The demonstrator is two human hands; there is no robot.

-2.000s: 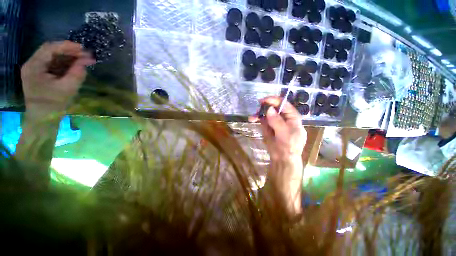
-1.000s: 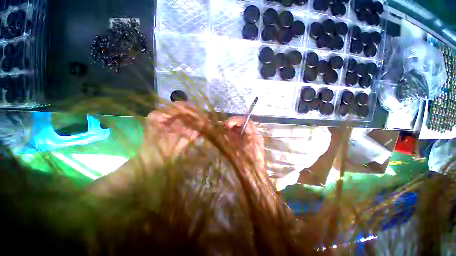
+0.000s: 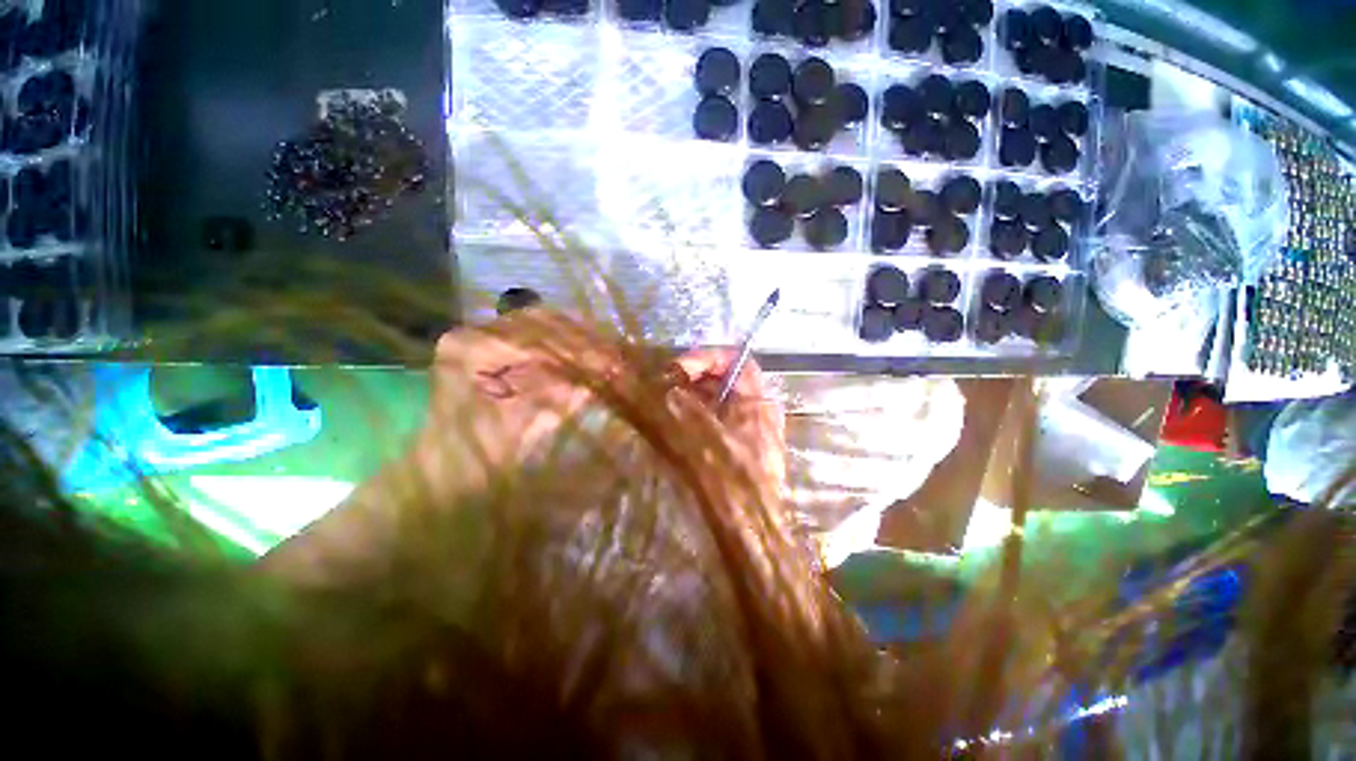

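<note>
My left hand (image 3: 513,379) and my right hand (image 3: 741,399) are close together at the tray's front edge, partly covered by blurred hair strands. A thin silvery pointed tool (image 3: 753,342) sticks up from my right hand. What my left fingers hold is hidden. The clear blister tray (image 3: 669,193) lies behind the hands, with round black pieces (image 3: 932,116) grouped in its middle and right pockets. One black piece (image 3: 519,300) sits alone in the front left pocket, just behind my left hand. A glittery dark heap of small parts (image 3: 345,167) lies left of the tray.
Clear trays of black discs (image 3: 52,193) stand at far left. A loose dark piece (image 3: 228,232) lies near the heap. A crumpled clear bag (image 3: 1190,223) and dotted panel (image 3: 1301,253) are at right. A light blue frame (image 3: 208,431), a cardboard box (image 3: 952,468) and a red item (image 3: 1194,416) are below the bench.
My left hand has moved from beside the heap to my right hand, which has come down and left from the tray. Since one second ago, the view has shifted slightly and the hands stay together.
</note>
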